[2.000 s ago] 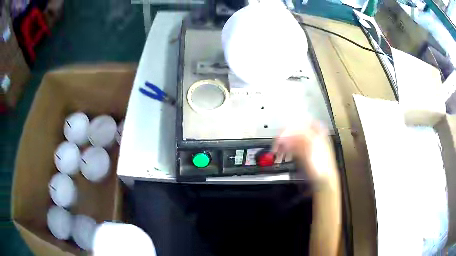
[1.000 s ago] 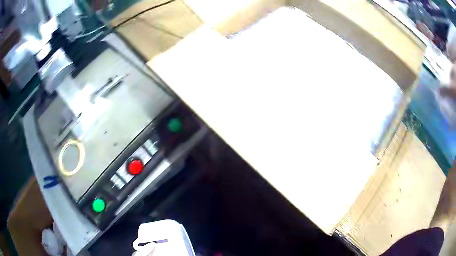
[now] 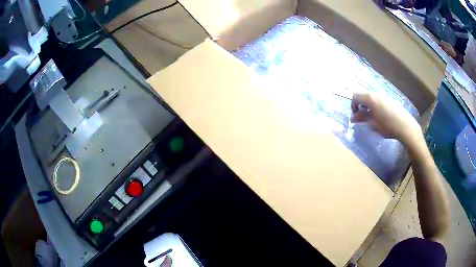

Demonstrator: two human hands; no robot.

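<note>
A white plastic housing (image 3: 169,251) with a narrow dark slot shows at the bottom edge, partly cut off. A fingertip of my left hand (image 3: 166,262) rests on it; the rest of that hand is out of the picture. My right hand (image 3: 380,116) is over the open carton at the right, its fingers pinched on glossy clear plastic film (image 3: 292,57), which is drawn up a little below the fingertips. The film fills the carton (image 3: 261,151), and glare hides part of it.
The press machine (image 3: 125,122) at the left has a wrapped upright arm (image 3: 62,101), a tape roll (image 3: 66,176), a red button (image 3: 133,188) and green buttons (image 3: 96,226). Blue-handled nippers (image 3: 46,197) lie beside it. The long carton flap lies between machine and film. Dark space shows below.
The view has swung right from the machine to the carton. The housing on the machine's arm is gone from there. My right hand has moved from the panel to the film.
</note>
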